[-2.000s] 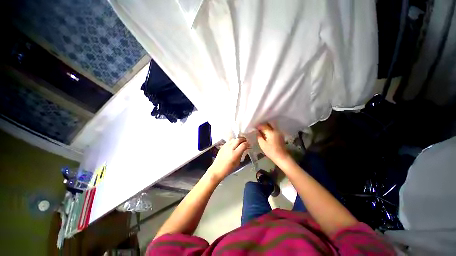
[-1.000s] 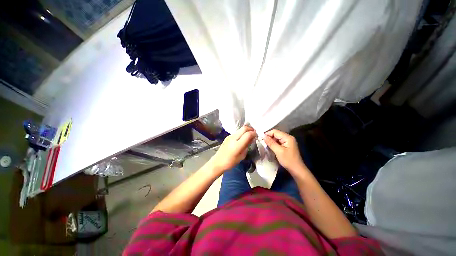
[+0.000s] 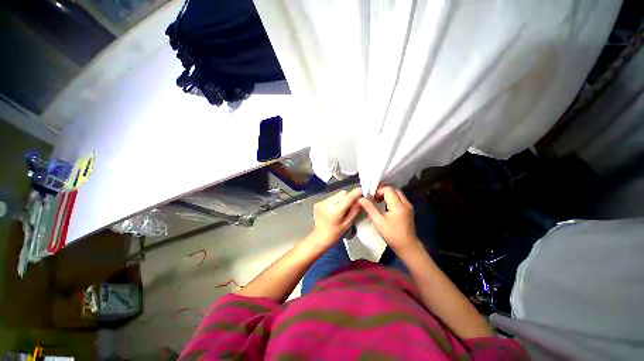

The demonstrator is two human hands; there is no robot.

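Observation:
A white shirt [image 3: 424, 84] hangs down from the top of the view, with its placket drawn toward me in narrow folds. My left hand [image 3: 339, 213] and my right hand [image 3: 392, 217] meet at the bottom end of the placket, near the hem. The fingertips of both hands pinch the white cloth close together, almost touching. No button can be made out between the fingers. The collar and the top of the shirt are out of view.
A long white table [image 3: 155, 134] at left holds dark garments [image 3: 229, 49], a mobile phone [image 3: 270, 139] and folders [image 3: 60, 218]. Clear plastic bags [image 3: 148, 223] are under it. A glossy dark heap [image 3: 484, 271] and pale cloth [image 3: 586, 282] are at right.
The view has tilted down since the first frame. Both hands have come together at the shirt's lower edge, and my right hand has turned, with its fingers now closer to my left fingertips.

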